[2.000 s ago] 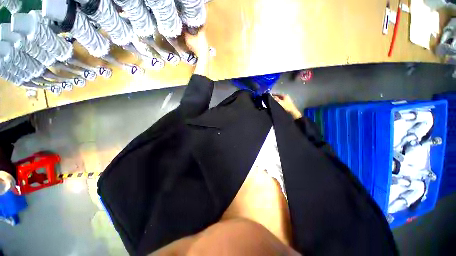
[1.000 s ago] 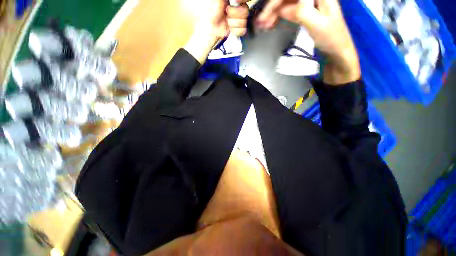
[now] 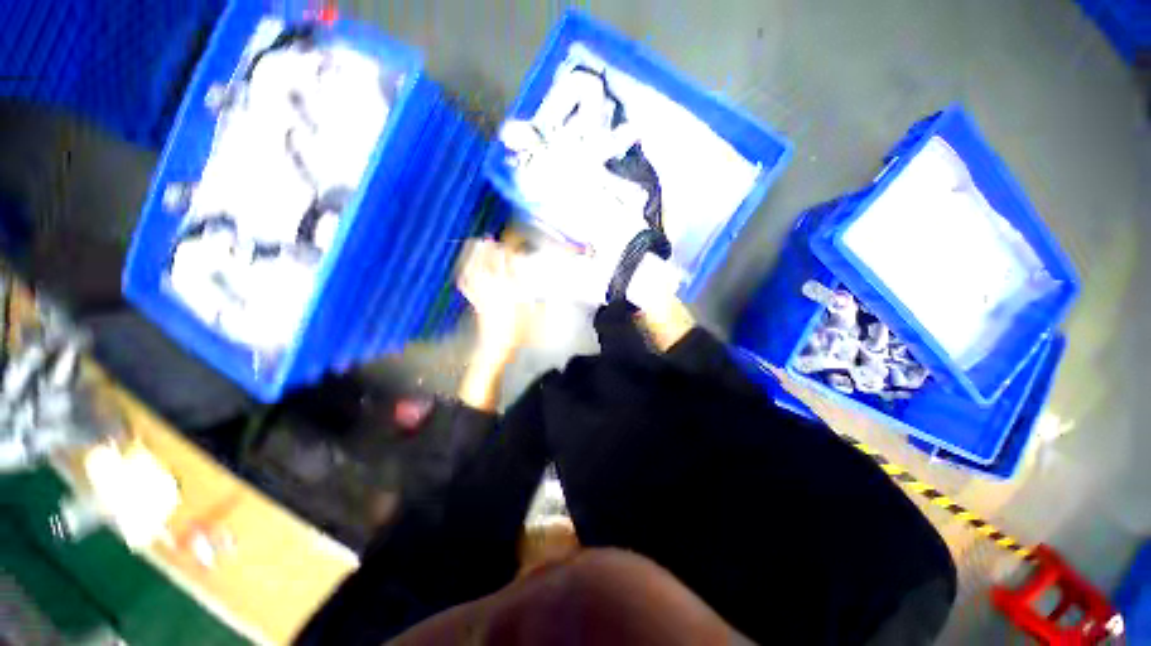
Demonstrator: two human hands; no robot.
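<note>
A shallow blue tray (image 3: 745,208) with a white liner lies in front of me. White-grey moulded parts (image 3: 555,145) lie in its left side. A pale part with black bands (image 3: 641,189) is over the tray's near edge, beside my right hand (image 3: 659,303). My right hand is blurred against it, and its grip is unclear. My left hand (image 3: 496,284) is left of it, beside a blurred white shape near the tray's near corner. Glare hides its fingers and whether it holds anything.
Left is a stack of blue trays (image 3: 417,215), its top one full of pale parts. Right are a blue bin of grey-white parts (image 3: 858,353) and a lined tray (image 3: 947,252). Bench (image 3: 227,530) lower left; red stool (image 3: 1058,599) and striped floor tape (image 3: 947,505) lower right.
The view has turned from the bench to the floor trays. My hands, earlier together at the bench edge, then raised at the top of view, are now low over the lined tray's near side.
</note>
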